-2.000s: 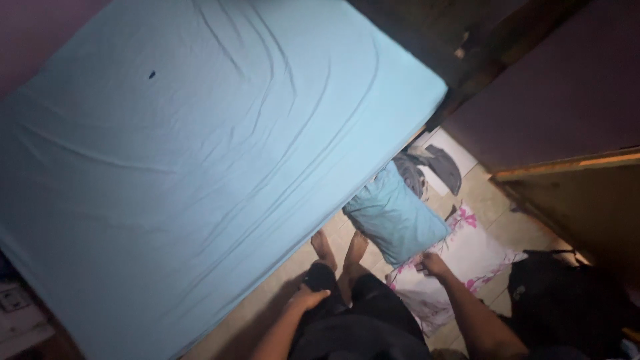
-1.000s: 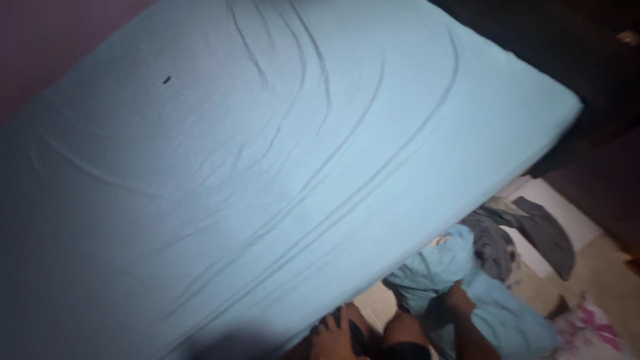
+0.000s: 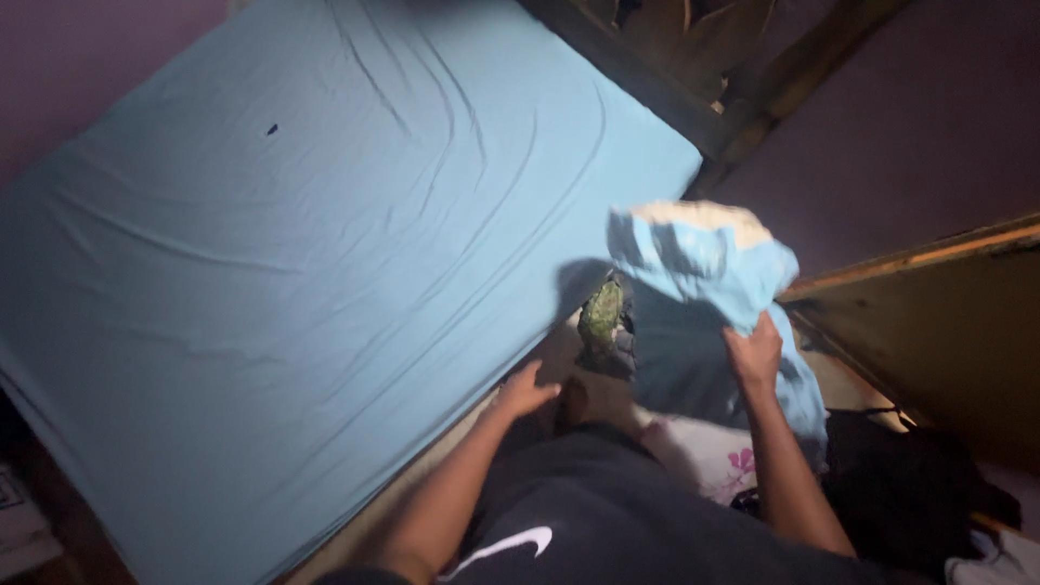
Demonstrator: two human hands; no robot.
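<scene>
My right hand (image 3: 756, 353) grips the blue cloth of a pillow in a pillowcase (image 3: 691, 366), lifted beside the bed corner. A pale, cream-coloured part shows at the case's upper end. My left hand (image 3: 526, 392) is held out near the bed's edge, fingers apart, with nothing in it. A mattress with a light blue fitted sheet (image 3: 325, 284) fills the left and middle of the view; its sheet has long creases. A small dark thing (image 3: 272, 129) lies on the sheet.
A white cloth with pink flowers (image 3: 707, 455) lies on the floor below the pillow. A green patterned item (image 3: 601, 321) is beside the bed. Black fabric (image 3: 902, 479) lies at the lower right. A wooden-edged panel (image 3: 934, 325) stands at right, and a dark bed frame (image 3: 642, 73) borders the mattress.
My right hand has raised the blue pillow from low by the floor. My left hand has moved from my leg to out beside the bed's edge. The view has shifted.
</scene>
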